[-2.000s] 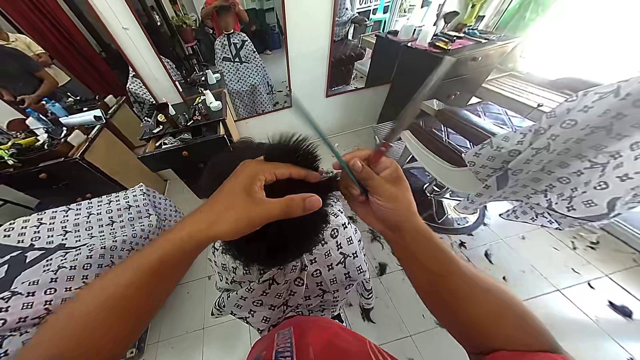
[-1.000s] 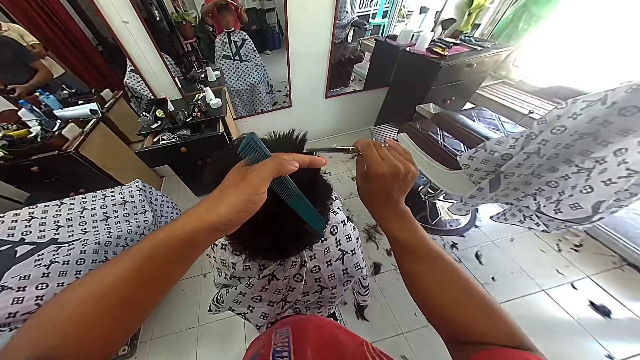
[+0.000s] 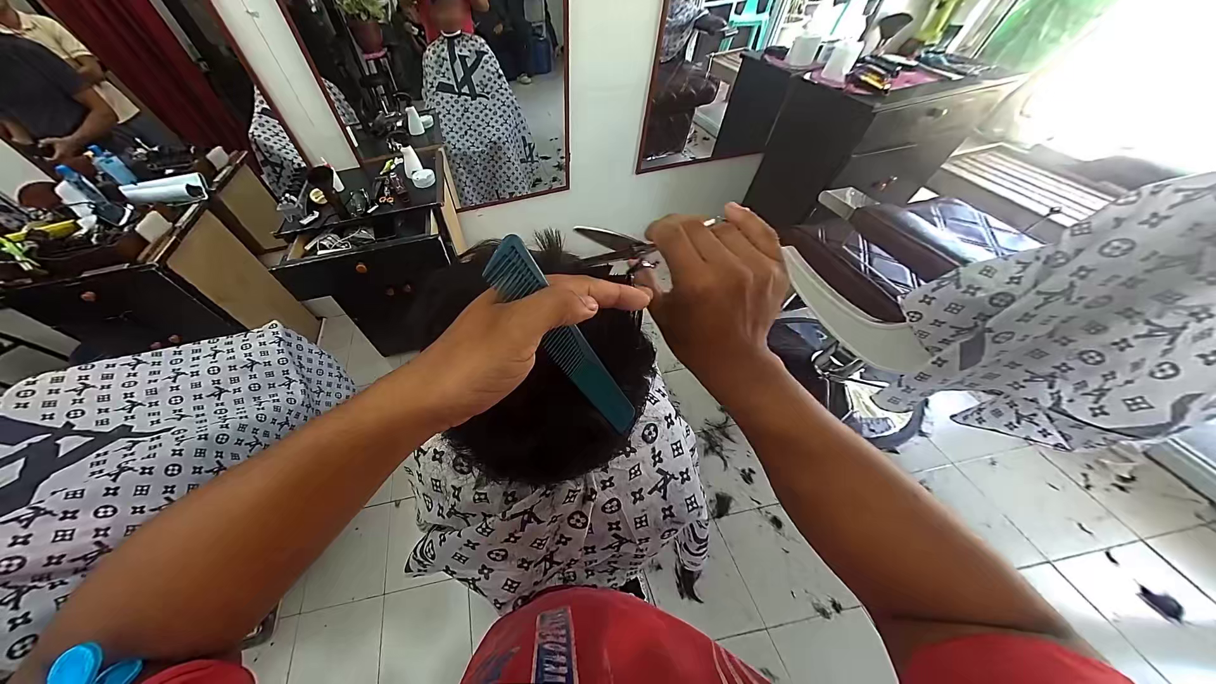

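Below me sits a person with short dark hair (image 3: 532, 427), wrapped in a white patterned barber's cape (image 3: 570, 513). My left hand (image 3: 532, 328) rests over the top of the head and holds a teal comb (image 3: 589, 380) slantwise under the thumb, its lower end on the hair. The left fingers are partly hidden. My right hand (image 3: 717, 285) is just right of the head, gripping hairdressing scissors (image 3: 608, 239) by the handles. Their blades are spread and point left, near tufts of hair above my left hand.
Mirrors (image 3: 494, 123) hang on the wall ahead, with a dark cabinet (image 3: 361, 275) holding bottles below. A salon chair (image 3: 855, 323) and another patterned cape (image 3: 1092, 313) are at right. A caped shape (image 3: 171, 418) lies left. Hair clippings (image 3: 722, 446) litter the tiled floor (image 3: 807, 579).
Two seconds ago the comb was raised in my right hand with the scissors; now the comb is in my left hand. Since one second ago, the scissor blades have spread.
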